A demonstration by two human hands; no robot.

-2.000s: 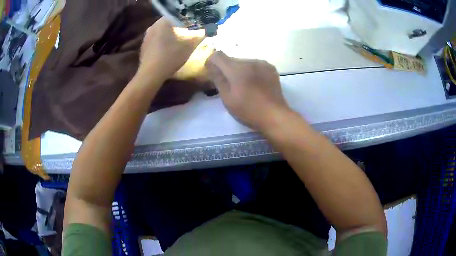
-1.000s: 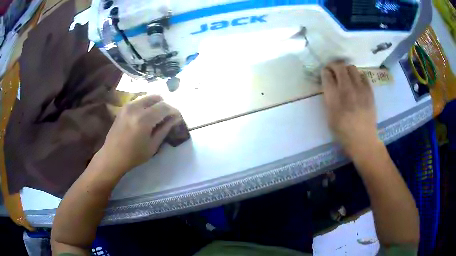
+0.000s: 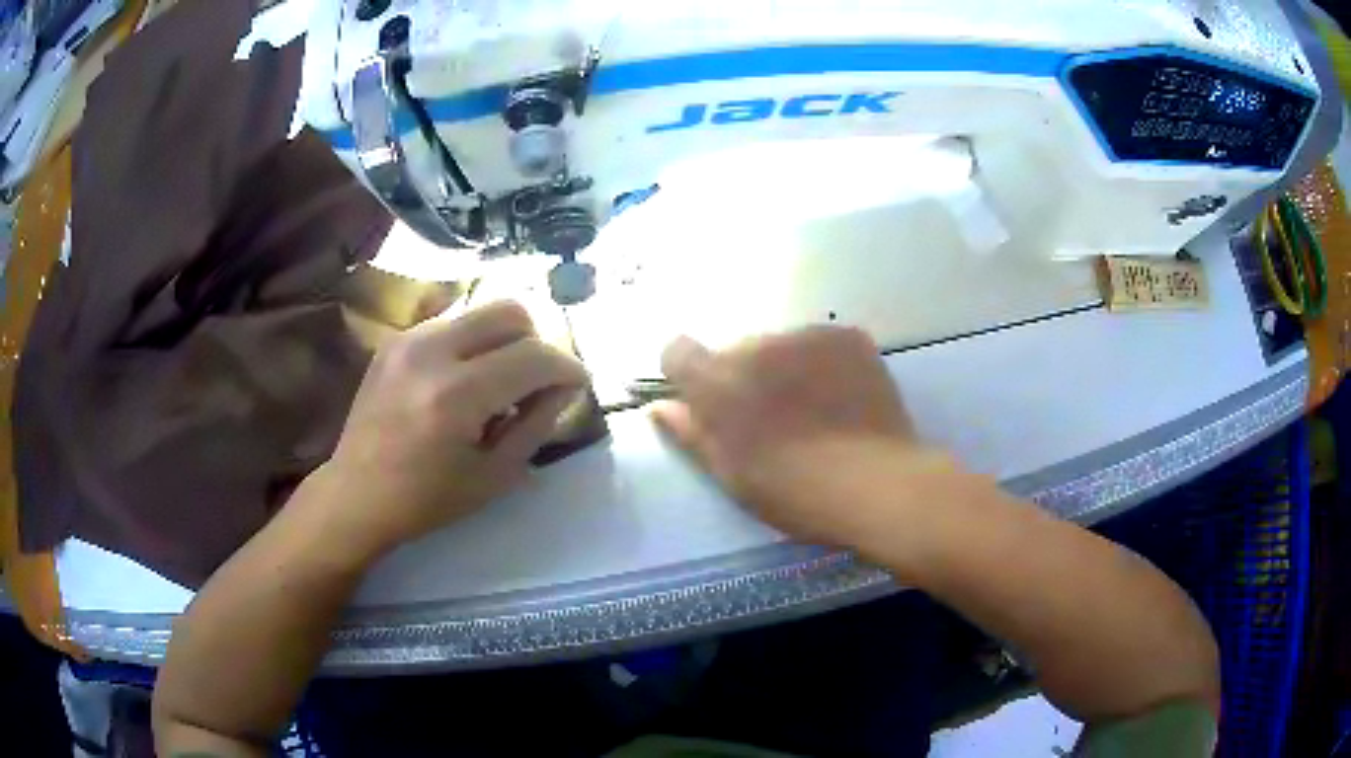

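Brown fabric [image 3: 193,326] lies bunched on the table left of the needle area, with a small folded end sticking out under my left hand. My left hand [image 3: 459,400] is closed on this fabric in front of the machine head. My right hand [image 3: 785,415] is just to its right, slightly blurred, closed on the thread snips [image 3: 649,390]. Only the snips' blades show, pointing left at the fabric end; the handles are hidden in the hand. The white sewing machine [image 3: 771,107] with blue stripe stands behind both hands.
A tan label stack [image 3: 1153,283] lies at the right on the machine bed. Yellow and green loops [image 3: 1292,259] are at the far right. A measuring tape [image 3: 741,589] runs along the table's front edge. Orange tape [image 3: 37,592] is on the left. A blue basket [image 3: 1230,548] is below right.
My right hand first went right to the label stack, where the snips lay, and is now back beside my left hand with the snips. My left hand stays on the fabric. The view has shifted.
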